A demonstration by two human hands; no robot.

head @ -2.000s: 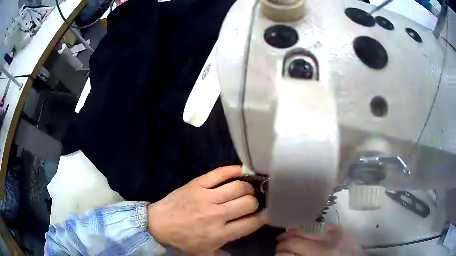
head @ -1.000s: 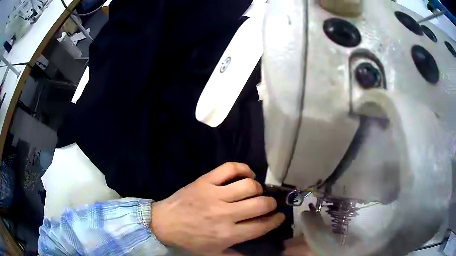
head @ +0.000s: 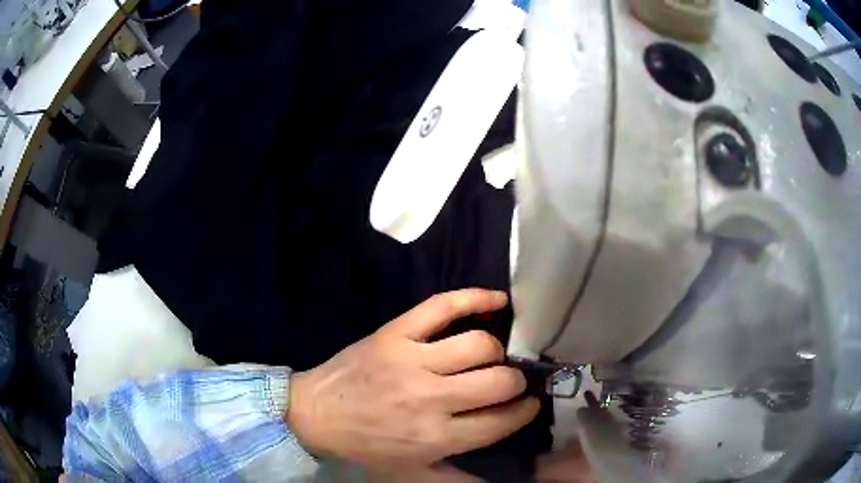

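Observation:
Dark fabric (head: 274,189) is spread left of the white sewing machine head (head: 651,208). My left hand (head: 406,387), in a blue plaid sleeve, lies palm down on the fabric with its fingertips close to the needle area. Its fingers are bent and a little apart, pressing on the cloth. My right hand (head: 564,466) shows only as a small blurred part at the bottom edge, mostly hidden behind the white thread take-up guard (head: 788,236). The presser foot and needle are not clearly visible.
A long white paddle shape (head: 444,141) lies over the fabric. The white table (head: 132,316) shows at the lower left. Another table's curved edge (head: 71,71) runs down the far left. A metal spring (head: 647,410) shows behind the guard.
The machine head has shifted right in view, uncovering more of the paddle shape and fabric. My left index finger reaches further forward than a second ago. My right hand is less visible than two seconds ago.

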